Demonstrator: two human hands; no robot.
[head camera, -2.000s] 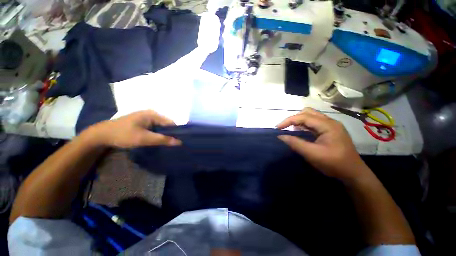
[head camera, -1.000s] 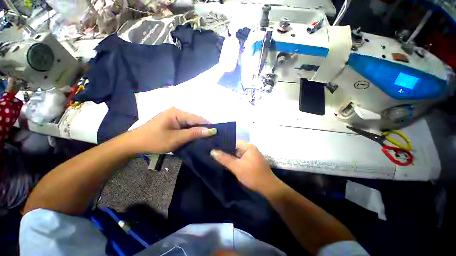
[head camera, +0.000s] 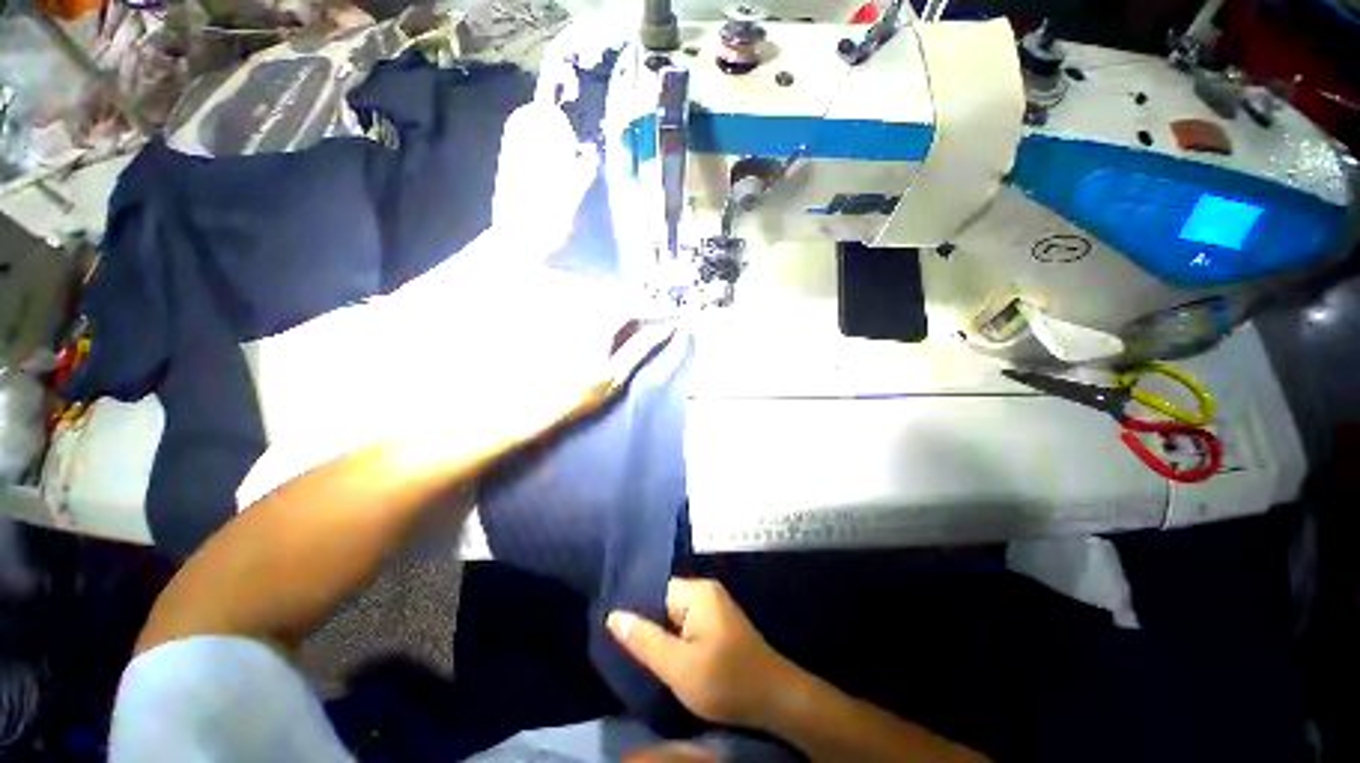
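The navy garment piece (head camera: 597, 492) runs from the presser foot and needle (head camera: 694, 283) down over the front edge of the sewing table. My left hand (head camera: 597, 380) lies by the needle at the top end of the cloth; lamp glare washes out most of it, and whether its fingers grip or press the cloth cannot be told. My right hand (head camera: 701, 641) pinches the folded edge of the cloth lower down, below the table edge. The white machine head (head camera: 835, 134) with a blue stripe stands above the foot.
Other navy pieces (head camera: 269, 239) lie at the left. A black flat rectangle (head camera: 882, 292) lies below the machine arm. Scissors (head camera: 1171, 425) with red and yellow handles lie at the right, below the control panel (head camera: 1216, 221). The table's front edge (head camera: 925, 522) crosses below.
The cloth end has moved from in front of me up to the needle, with my left hand beside it. My right hand has moved down along the cloth. The view has shifted.
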